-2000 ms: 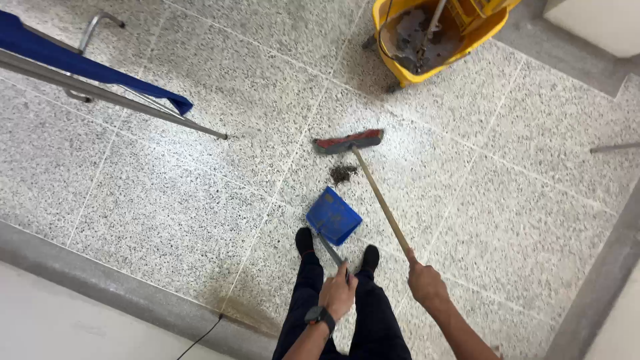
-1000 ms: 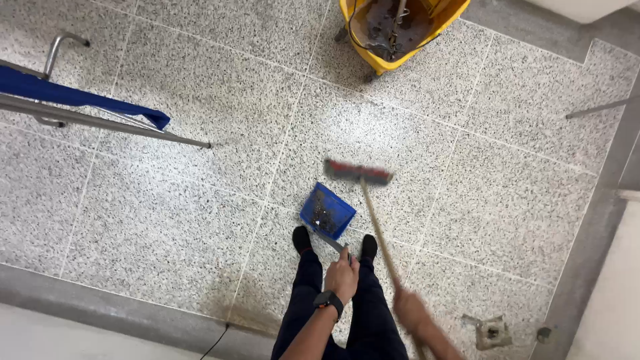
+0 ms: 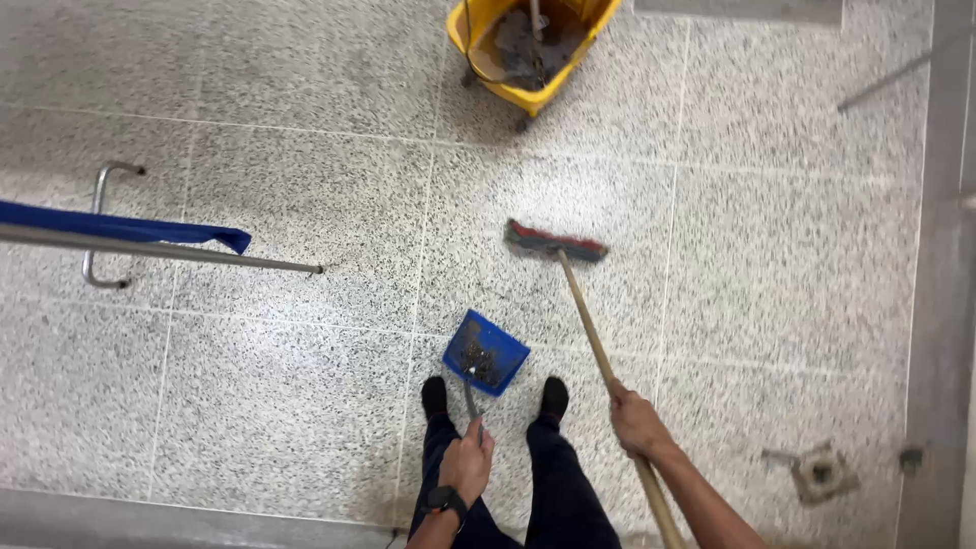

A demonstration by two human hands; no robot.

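Observation:
My left hand (image 3: 467,461), with a dark watch on its wrist, grips the grey handle of a blue dustpan (image 3: 501,348). Dark debris (image 3: 478,361) with a small white bit lies in the pan, just in front of my shoes. My right hand (image 3: 639,422) is closed around the wooden handle of a push broom (image 3: 557,242). The broom's grey and red head rests on the speckled floor, ahead and to the right of the dustpan, apart from it.
A yellow mop bucket (image 3: 532,99) on casters holds dark water and a pole at the top. To the left is a metal frame (image 3: 282,264) with blue cloth (image 3: 152,229). A square floor fitting (image 3: 822,473) lies at lower right, near the grey wall edging (image 3: 934,320).
The dark debris lay on the floor between broom and dustpan two seconds ago; now debris is in the pan. The broom head has moved away from the dustpan since one second ago.

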